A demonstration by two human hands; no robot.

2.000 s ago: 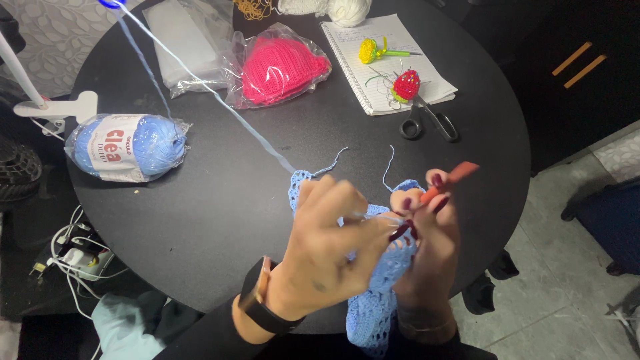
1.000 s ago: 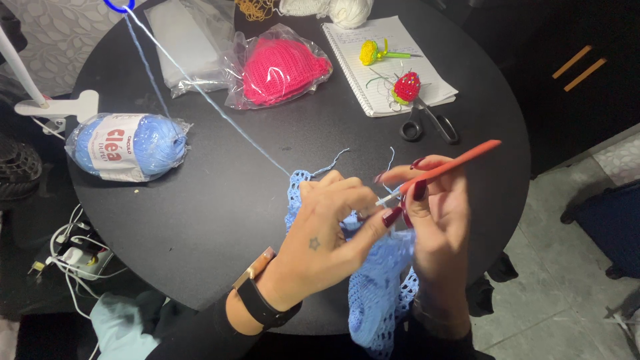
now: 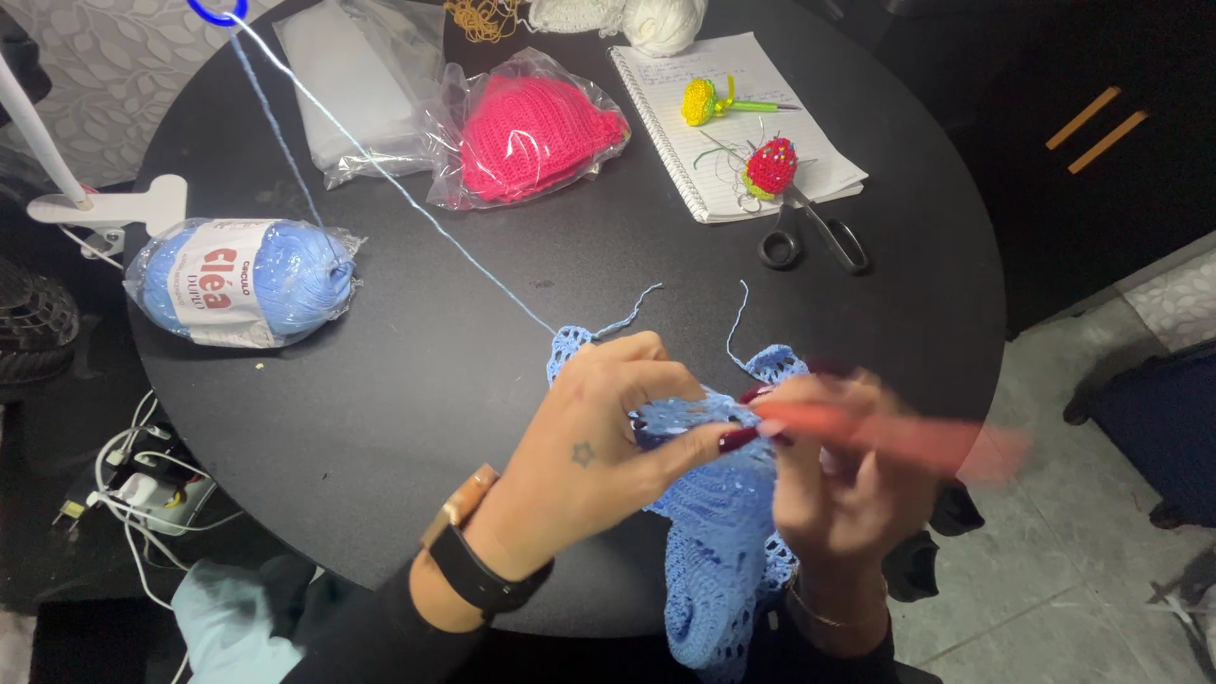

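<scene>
My left hand (image 3: 598, 446) pinches the top edge of a blue crocheted piece (image 3: 712, 560) between thumb and fingers. My right hand (image 3: 845, 465), blurred, grips an orange-handled crochet hook (image 3: 912, 439), its tip at the stitches by my left thumb and hidden there. The piece hangs down between my hands over the table's near edge. Pale blue yarn (image 3: 427, 218) runs from the work up to a blue ring (image 3: 217, 8) and back down to a wrapped skein of blue yarn (image 3: 275, 280) at the left. Two loose yarn tails lie on the table beyond my hands.
On the round black table (image 3: 408, 399) lie a bagged pink crocheted piece (image 3: 537, 138), a clear plastic bag (image 3: 356, 90), a spiral notebook (image 3: 665, 114) with yellow and red crocheted pieces, black-handled scissors (image 3: 826, 233) and white yarn (image 3: 662, 24). A white clamp (image 3: 123, 209) grips the left edge.
The orange hook has swung from pointing up and right to nearly level, slanting slightly down to the right, and its tip is now at the stitches. My left hand stays on the piece.
</scene>
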